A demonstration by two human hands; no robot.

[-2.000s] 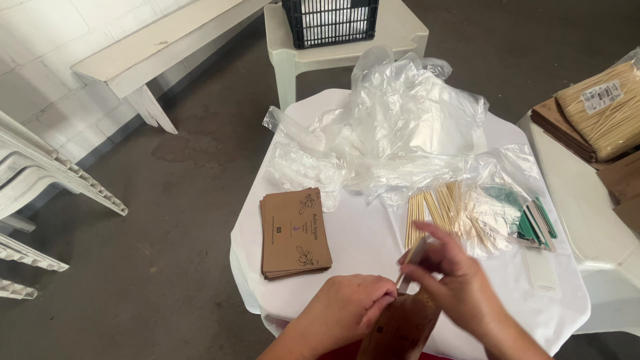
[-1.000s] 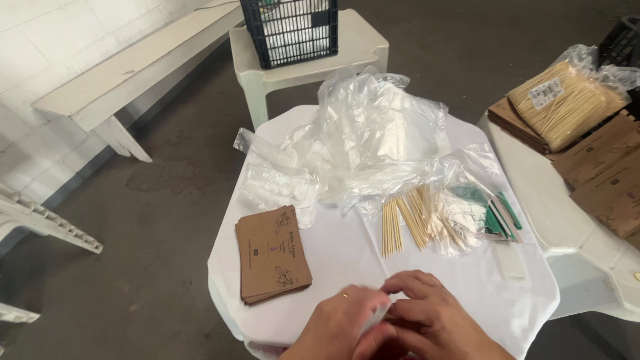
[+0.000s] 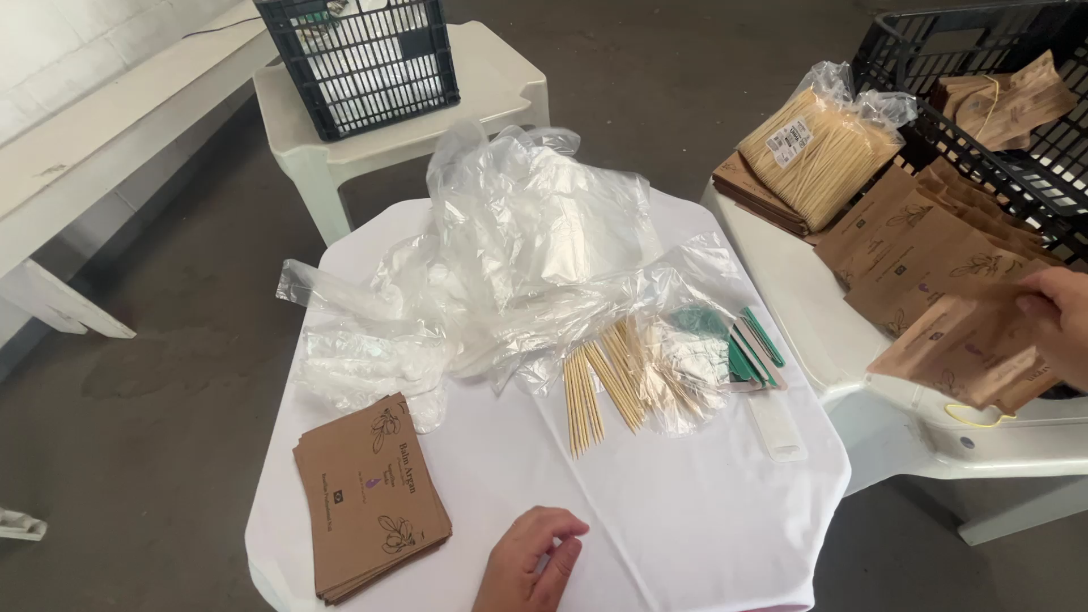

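Observation:
My right hand [image 3: 1058, 327], at the right edge, grips a printed brown paper pouch [image 3: 969, 348] over the white plastic chair, near other brown paper pouches [image 3: 926, 242]. My left hand [image 3: 535, 557] rests at the table's near side with its fingers curled and nothing seen in it. Left of it lies a stack of flat brown paper pouches [image 3: 365, 510]. Wooden sticks [image 3: 595, 391] with pointed ends lie mid-table beside a clear plastic bag [image 3: 680, 374], with green and white nail files [image 3: 752, 348] and a small white plastic piece [image 3: 775, 427] to their right.
Crumpled clear plastic bags [image 3: 544, 229] cover the far part of the white-clothed table [image 3: 510, 527]. A black crate [image 3: 365, 68] stands on a white stool [image 3: 501, 76]. At right are a bag of wooden sticks [image 3: 820, 153] and another black crate [image 3: 901, 51]. A bench [image 3: 110, 119] runs along the wall.
My right hand has moved away from my left, out to the right with a brown pouch. Both hands were together at the table's near edge before. The view has shifted rightward.

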